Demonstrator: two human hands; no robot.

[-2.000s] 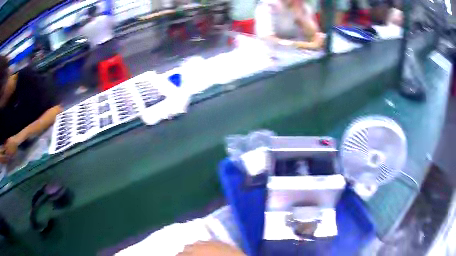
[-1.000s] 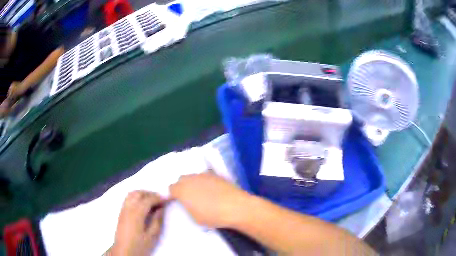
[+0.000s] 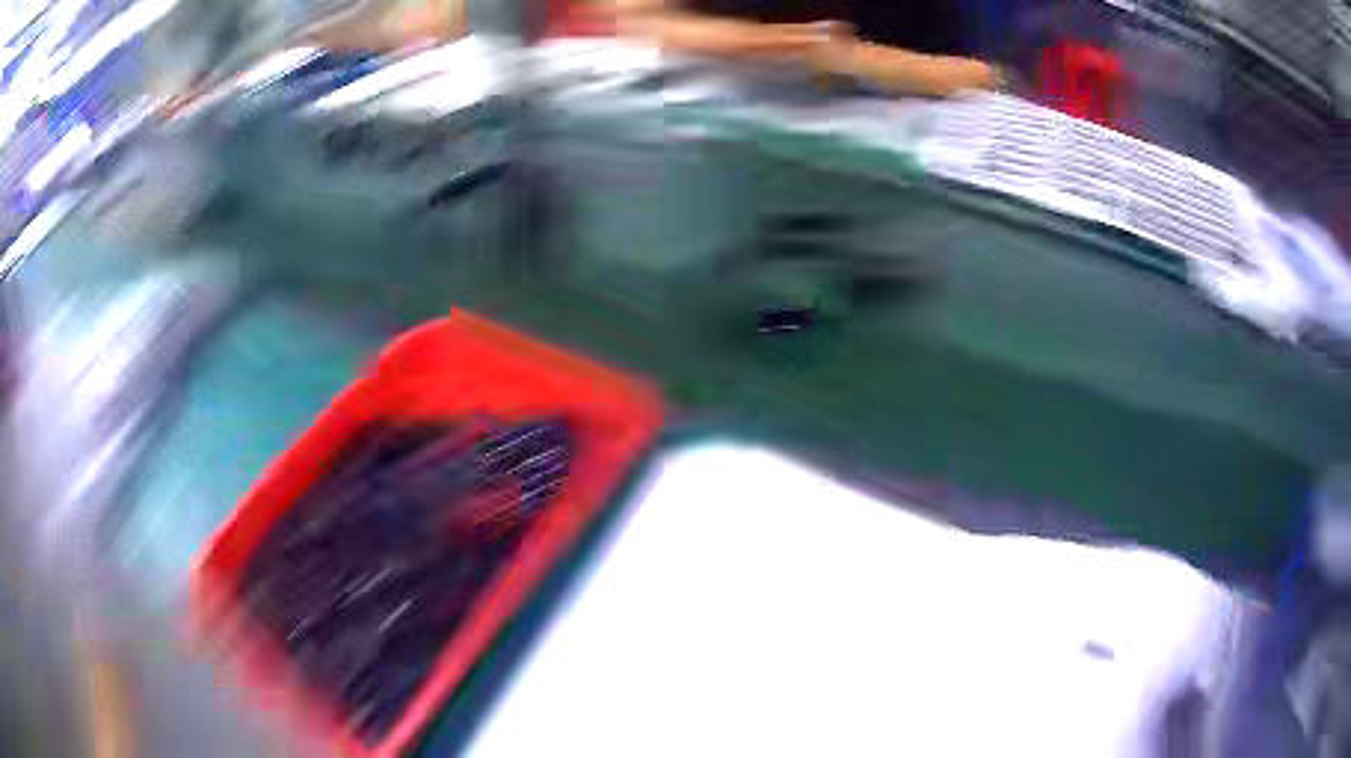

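Neither of my hands shows in the current head view, which is strongly blurred by motion. The red plastic tray (image 3: 430, 363) lies left of centre and holds a heap of dark parts (image 3: 400, 548). To its right is the white mat (image 3: 830, 622). A small dark piece (image 3: 1096, 649) lies on the mat near its right side. I cannot tell what it is.
The green conveyor (image 3: 1037, 400) runs across behind the mat, with blurred dark items (image 3: 785, 317) on it. Beyond it are a white parts tray (image 3: 1096, 170), another person's arm (image 3: 830, 52) and a red object (image 3: 1085, 77).
The view has swung left. The feeder and fan have gone out of view, and so have both hands, seen together over the mat one second ago. The red tray now shows largely.
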